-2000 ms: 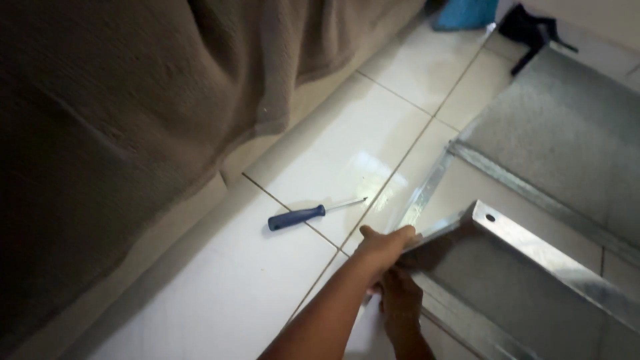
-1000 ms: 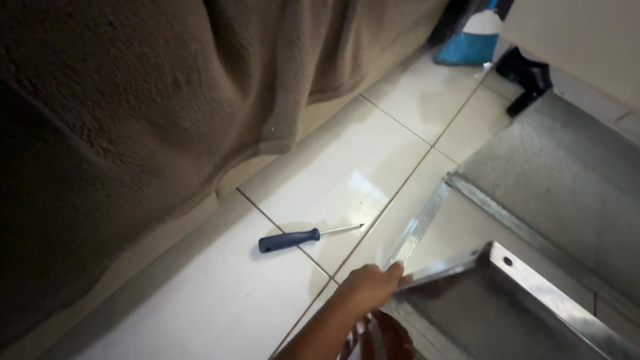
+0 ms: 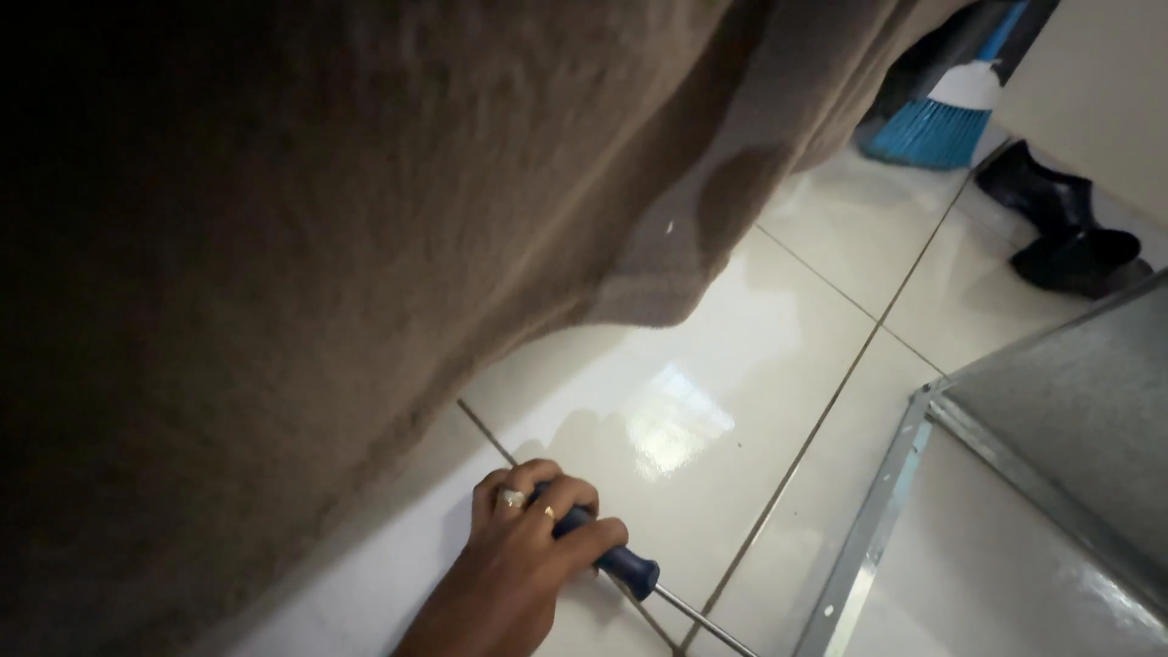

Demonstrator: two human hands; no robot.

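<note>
My left hand (image 3: 538,538), with rings on two fingers, is closed around the dark blue handle of a screwdriver (image 3: 630,568). The screwdriver's metal shaft points down and to the right, and its tip is beyond the bottom edge. The hand is just over the white tiled floor (image 3: 821,310). To its right lies a metal frame (image 3: 876,538) with small holes along its edge, joined at a corner to a grey sheet-metal panel (image 3: 1077,401). My right hand is out of view.
A large brown blanket or cover (image 3: 274,228) hangs down at the left and reaches near the floor. A broom with blue bristles (image 3: 931,132) stands at the upper right, near black shoes (image 3: 1068,219) beside a pale surface (image 3: 1104,82).
My left hand has left the metal frame and taken hold of the screwdriver, which lay on the tiles before. My right hand has gone out of view. The view has shifted.
</note>
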